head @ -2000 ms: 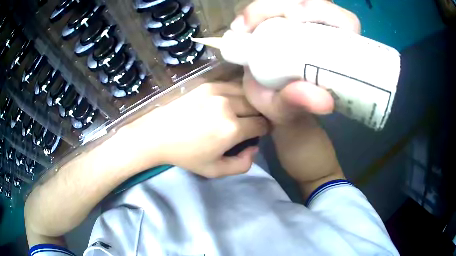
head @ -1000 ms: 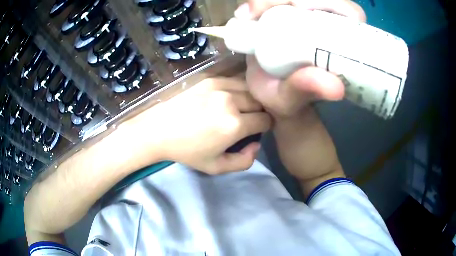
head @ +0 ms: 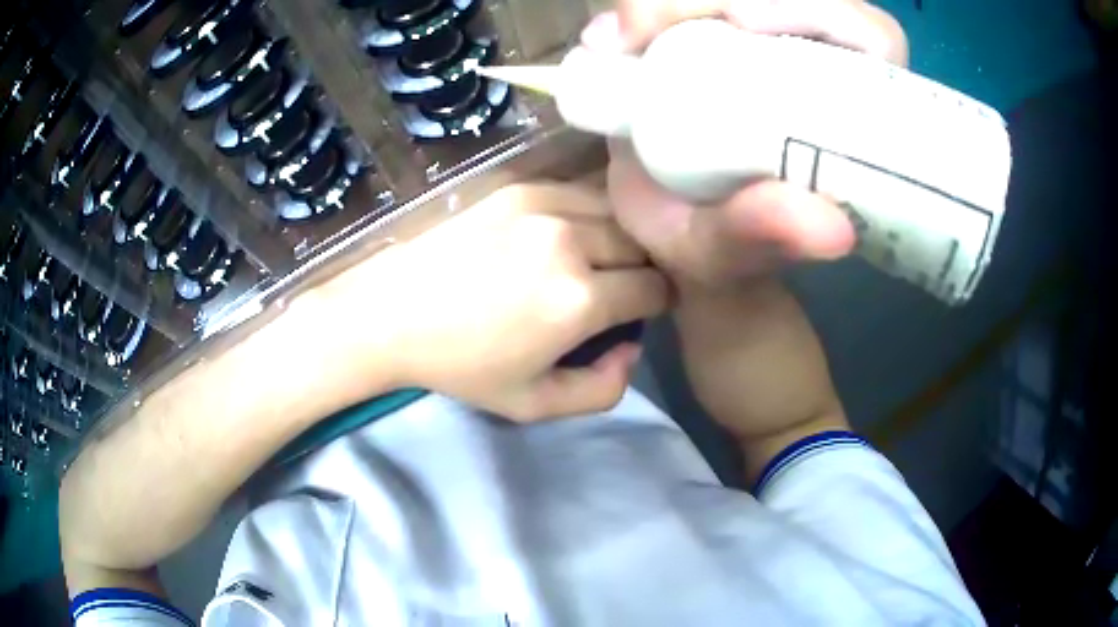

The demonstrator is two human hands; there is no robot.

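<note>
My right hand [head: 748, 227] grips a white soft bottle [head: 846, 135] with a black-outlined label, tilted with its pale nozzle pointing left. The nozzle tip is at the right side of a column of glossy black round parts [head: 435, 61], near the column's lower end; whether it touches cannot be told. The parts stand in a clear plastic tray [head: 368, 227]. My left hand [head: 539, 306] is curled at the tray's near edge, just below and left of my right hand. A black patch shows between its thumb and fingers; whether it is an object or shadow is unclear.
More columns of black parts [head: 264, 116] fill the tray to the upper left. My left forearm lies along the tray's near edge. Teal surface [head: 981, 43] shows at the upper right. Grey floor [head: 907, 355] is at the right, and my pale shirt is below.
The bottle and my right hand have shifted slightly right. The nozzle tip and the nearby parts both appear a little higher in the picture. My left hand has barely moved.
</note>
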